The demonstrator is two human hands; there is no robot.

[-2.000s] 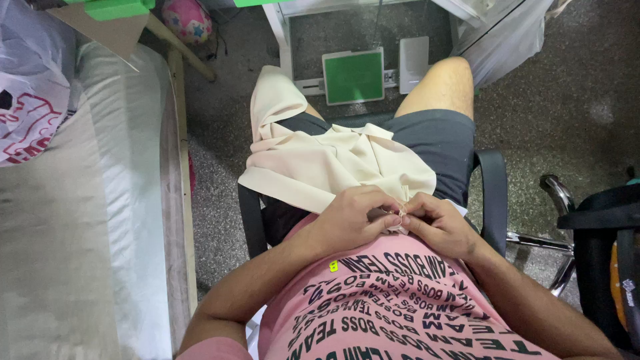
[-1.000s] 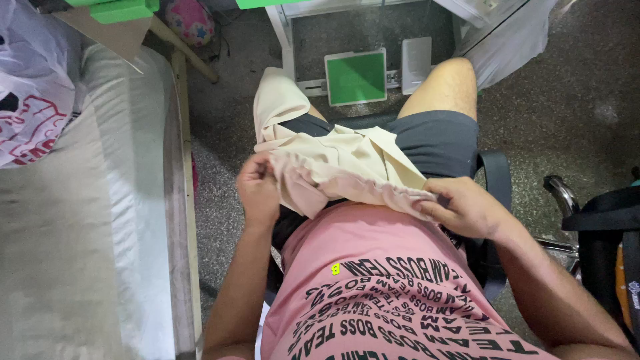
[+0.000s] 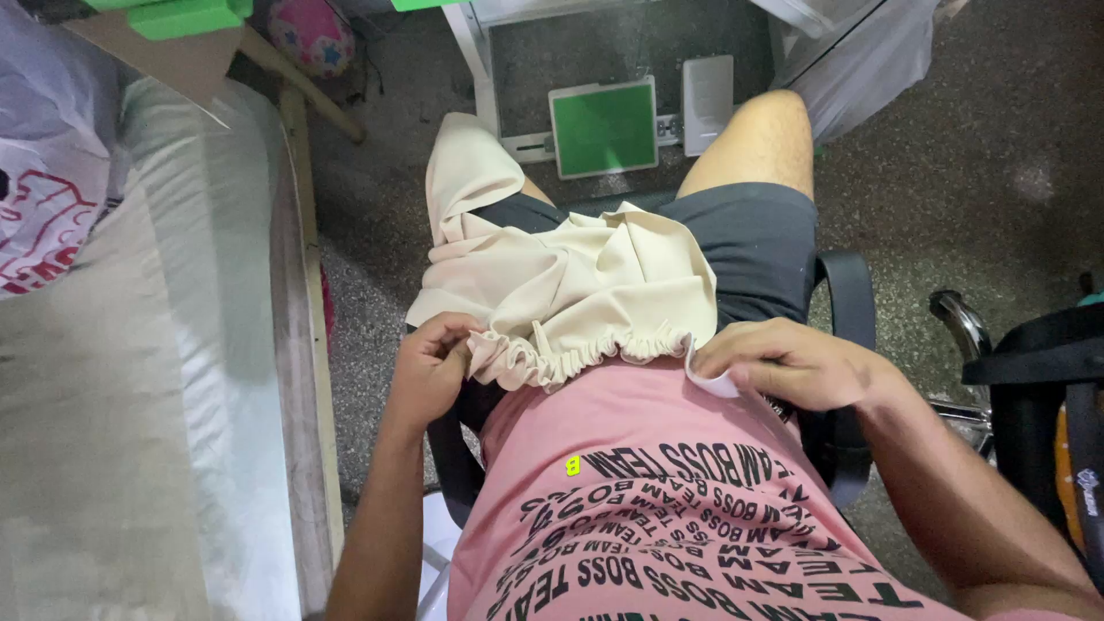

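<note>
A cream fabric piece (image 3: 552, 276) lies crumpled over my lap, one part draped over the knee at left. Its near edge is a gathered, ruffled band (image 3: 586, 354) running between my hands. My left hand (image 3: 435, 366) pinches the band's left end between thumb and fingers. At the right end, a white elastic strip (image 3: 711, 379) curves out of the gathers, and my right hand (image 3: 776, 362) grips it, fingers bent over it. The band rests against the pink printed shirt (image 3: 621, 414).
A bed or padded surface (image 3: 155, 388) with a wooden edge runs along the left, a plastic bag (image 3: 52, 172) on it. Ahead are a green panel (image 3: 604, 128) and a white box-like object (image 3: 707, 103). A chair armrest (image 3: 845, 302) is at right; another black chair (image 3: 1035, 371) stands beyond.
The band was spread fairly smooth between my hands one second ago; now it is bunched into tight gathers, with the white strip showing at the right. Two seconds ago my hands were together.
</note>
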